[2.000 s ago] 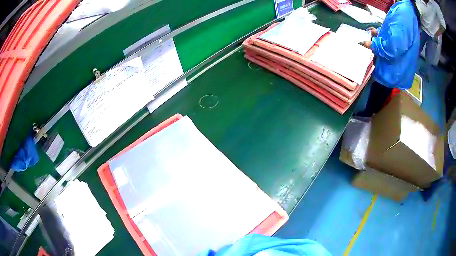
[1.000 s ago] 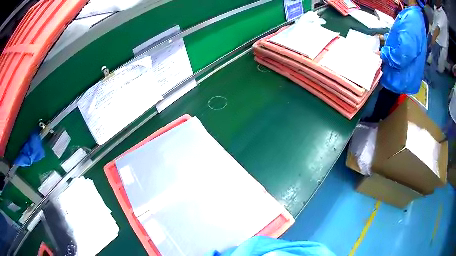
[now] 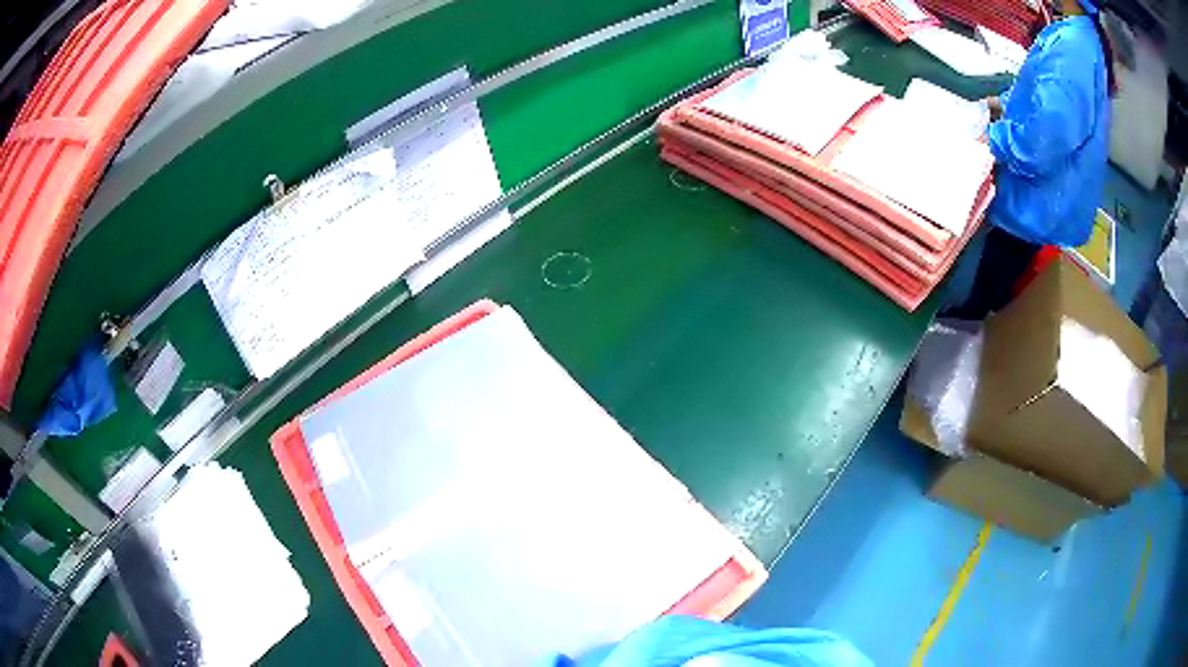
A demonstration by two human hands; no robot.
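A red-orange tray [image 3: 295,472] lies on the green bench mat in front of me. Two pale grey, shiny bagged tablets [image 3: 489,450] lie side by side in it, with small white labels near their left ends. Glare hides much of their surface. Neither of my hands is in view. Only a blue sleeve or smock part shows at the bottom edge.
A white pile [image 3: 241,573] with a dark shiny patch lies at the lower left. Printed sheets [image 3: 313,254] hang on the rail. Stacked trays [image 3: 808,215] stand further along the bench, by a person in a blue smock [image 3: 1053,130]. An open carton [image 3: 1042,378] stands on the blue floor.
The camera view has shifted slightly since two seconds ago. The tray and its contents look unchanged. A person in white in the far background is no longer seen.
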